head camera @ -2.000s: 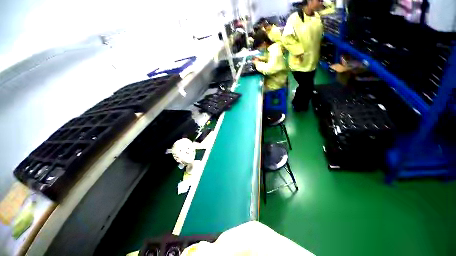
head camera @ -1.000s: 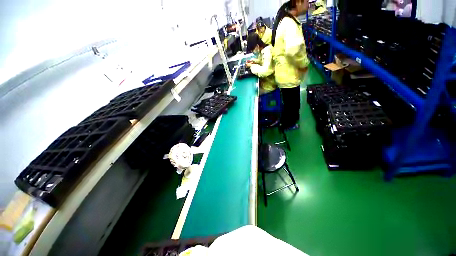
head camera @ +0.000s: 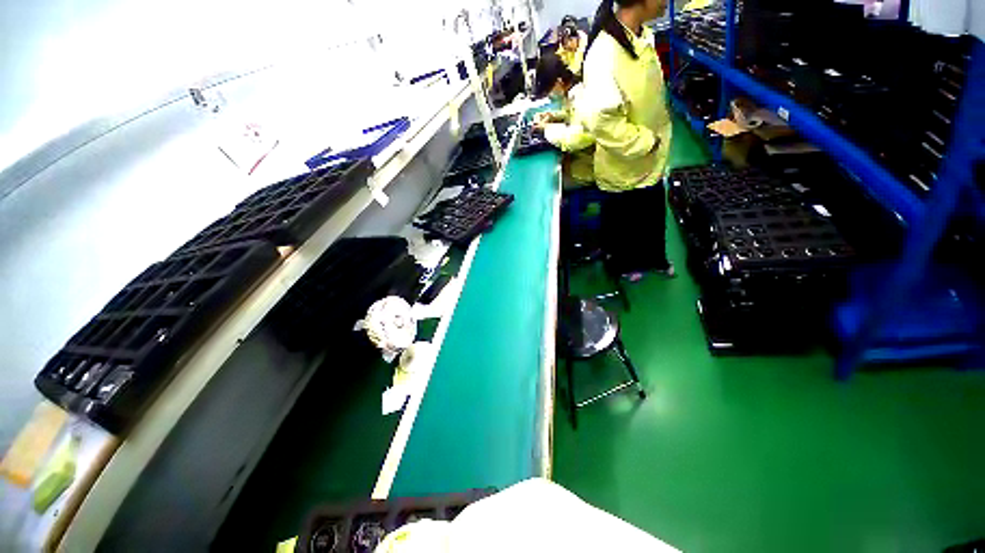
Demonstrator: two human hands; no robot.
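A black parts tray [head camera: 343, 512] lies at the bottom edge, at the near end of the green-topped bench [head camera: 475, 367]. Its upper row of pockets shows with round shiny-rimmed units in them; the rest is cut off. A large overexposed white shape [head camera: 551, 524] with a yellowish part at its left covers the tray's right side. It may be my sleeve, but I cannot tell. A small yellow patch shows at the tray's left corner. Neither of my hands can be made out.
Black trays [head camera: 162, 313] line the left shelf. A small fan [head camera: 389, 326] and another tray [head camera: 467, 214] are along the bench. A stool [head camera: 589, 328] stands right of it. A person in a yellow smock [head camera: 626, 108] stands beyond. Stacked trays [head camera: 772, 243] and a blue rack [head camera: 907, 292] are right.
The tray at the bottom shows more of its pockets than a second ago. The standing person's body and arm have shifted slightly. The view has moved a little.
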